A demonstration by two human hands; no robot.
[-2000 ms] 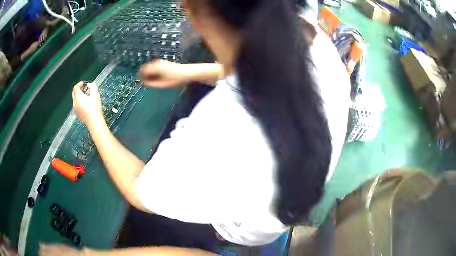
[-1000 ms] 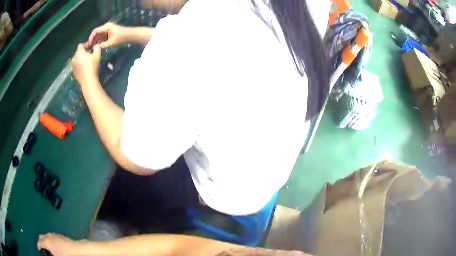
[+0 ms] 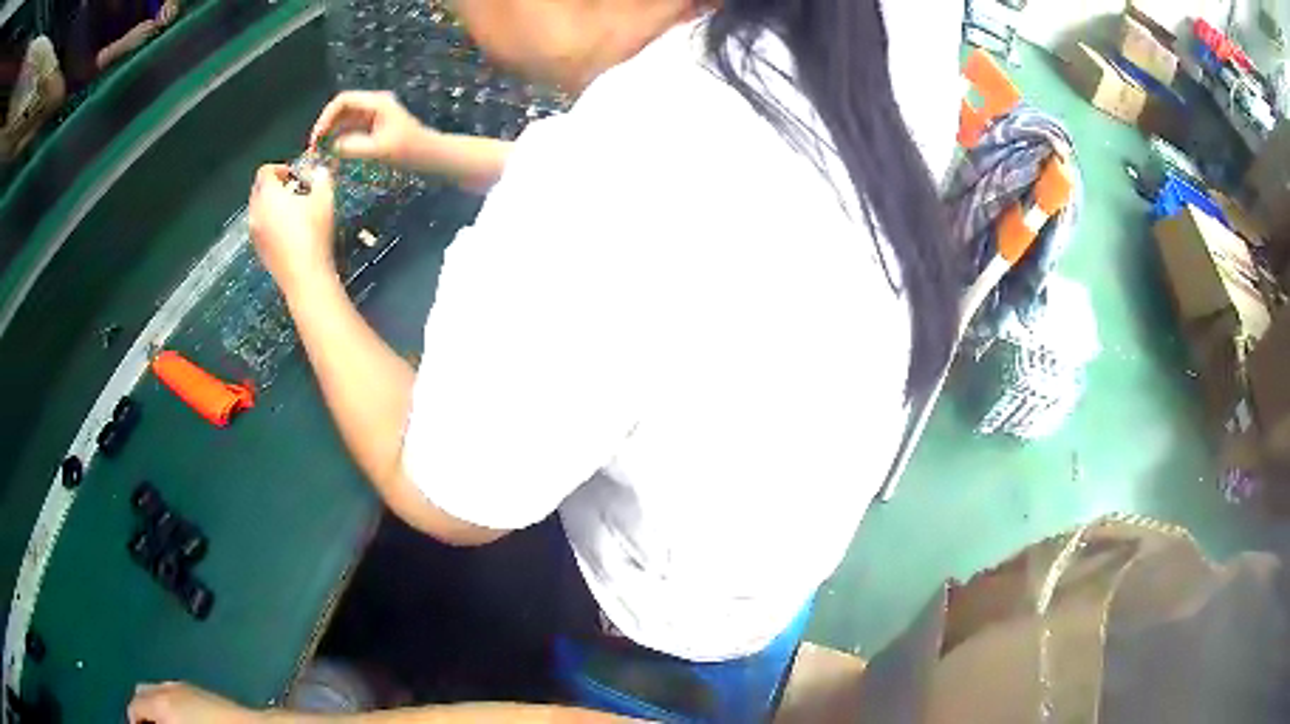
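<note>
My right hand (image 3: 181,704) is at the bottom left edge, reaching over the green bench. Its fingers are cut off by the frame edge, so whether it holds anything cannot be told. My left hand is not in view. A loose pile of black square housings (image 3: 169,549) lies on the bench beyond my right hand. More black housings (image 3: 118,424) lie on and beside the pale rail, and a few dark ones show at the lower left edge. An orange tool handle (image 3: 202,389) lies beyond them.
A neighbouring person in a white shirt (image 3: 566,325) sits close on a blue stool (image 3: 665,679), holding a small part in both hands over clear trays (image 3: 262,318). A dark green conveyor (image 3: 156,156) runs beyond the pale rail (image 3: 177,304). A large cardboard box (image 3: 1019,622) stands lower right.
The view has shifted, first one way and then partly back. A blurred hand at the lower left edge two seconds ago is gone. The neighbour's hands have come together.
</note>
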